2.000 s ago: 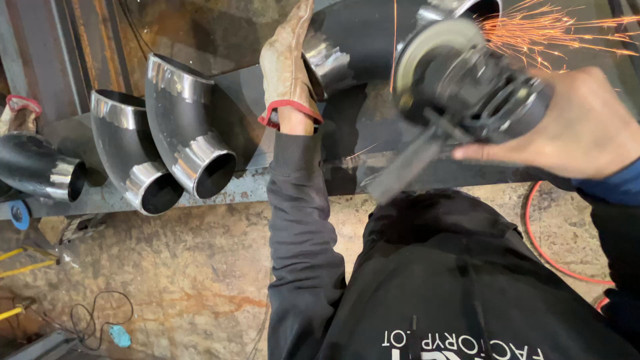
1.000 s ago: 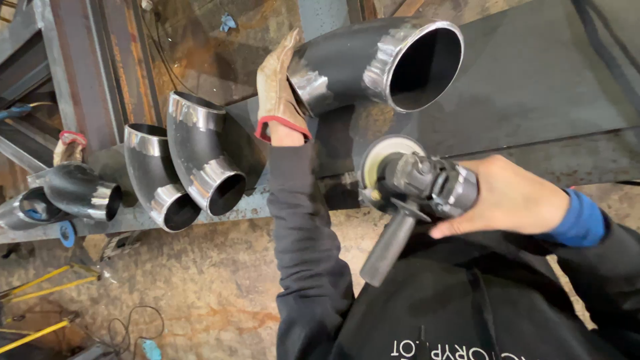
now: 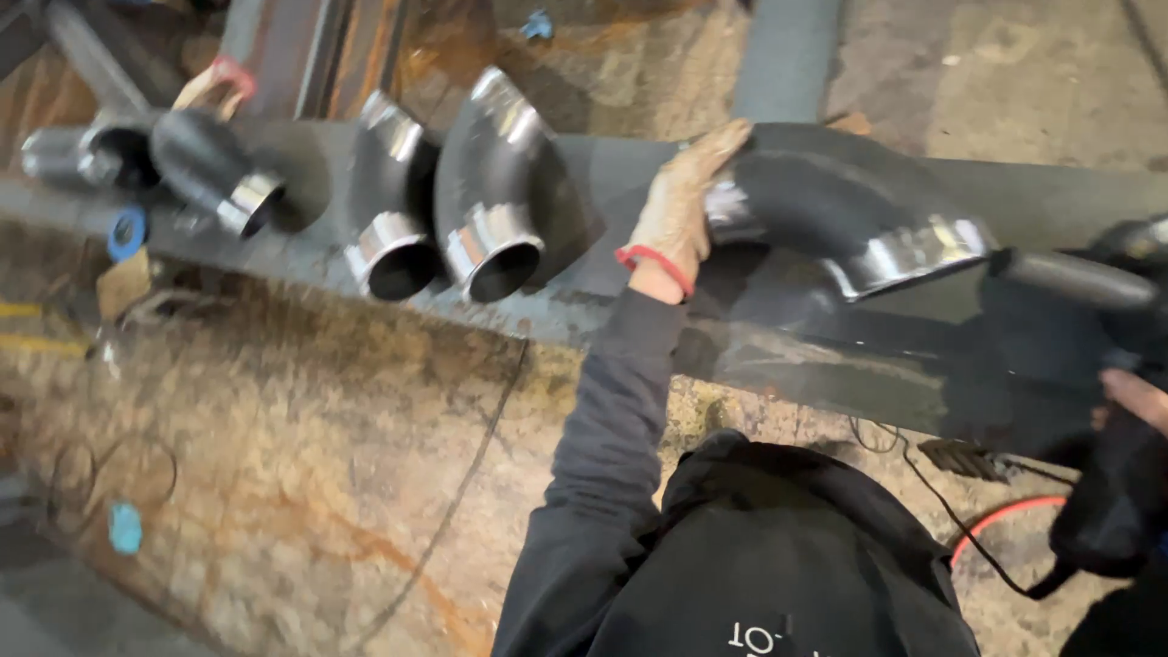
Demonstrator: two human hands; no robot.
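My left hand (image 3: pixel 683 214), in a pale work glove with a red cuff, holds the left end of a black steel pipe elbow (image 3: pixel 812 182) lying on a long steel beam (image 3: pixel 611 173). The elbow's ends are ground to bright metal, and its right mouth faces down toward the beam's near edge. At the right edge of the view, my bare right hand (image 3: pixel 1136 397) is partly cut off, its fingers around a dark angle grinder (image 3: pixel 1109 484). The grinder's side handle (image 3: pixel 1081 276) points left, close to the elbow's right end. Its disc cannot be made out.
Two upright-leaning pipe elbows (image 3: pixel 388 196) (image 3: pixel 497 192) stand left of my left hand. Farther left lie another elbow (image 3: pixel 201 160), a shiny-ended pipe piece (image 3: pixel 59 153), a glove with red cuff (image 3: pixel 214 87) and a blue disc (image 3: pixel 127 233). A cable (image 3: pixel 949 520) and red hose (image 3: pixel 1004 520) lie below.
Sparks flew from the grinder two seconds ago; none show now. My right hand and the grinder have moved right, away from my body's front. The held elbow has turned, its right mouth now facing downward. The view has shifted.
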